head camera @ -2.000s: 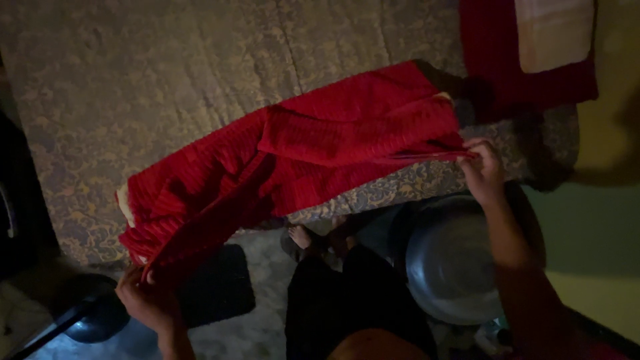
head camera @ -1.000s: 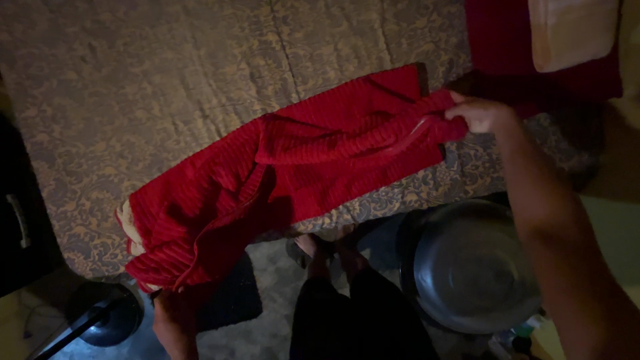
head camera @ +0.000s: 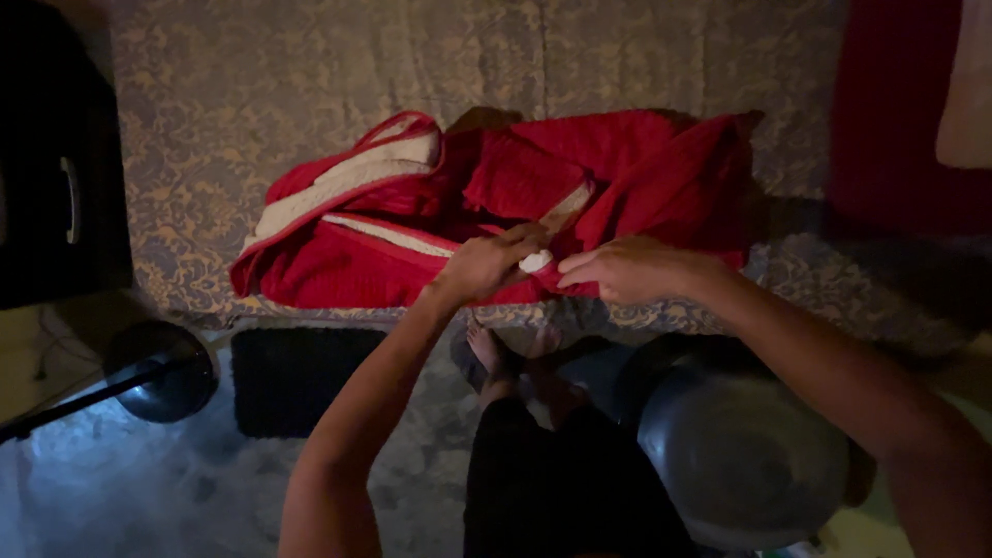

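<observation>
A red garment or cloth with a cream fleecy lining [head camera: 659, 178] lies crumpled along the near edge of a bed or table covered with patterned fabric. Strips of lining show at its left end and near the middle. My left hand [head camera: 496, 260] grips the cloth at its near edge, beside a small turned-out bit of lining. Just right of it, my right hand [head camera: 635, 270] pinches the same edge between thumb and fingers. The fingertips of both hands are partly hidden in the folds.
Patterned fabric [head camera: 333, 58] spreads beneath the cloth. A dark red cloth [head camera: 883, 116] with a cream piece [head camera: 965, 101] lies at right. On the floor are a dark mat [head camera: 294, 380], a stand's round base [head camera: 167, 372] and a large round tub [head camera: 744, 457]. A dark cabinet [head camera: 58, 170] stands left.
My hands have come together from the cloth's two ends to the middle of its near edge. The cloth has been gathered and turned, and more cream lining shows.
</observation>
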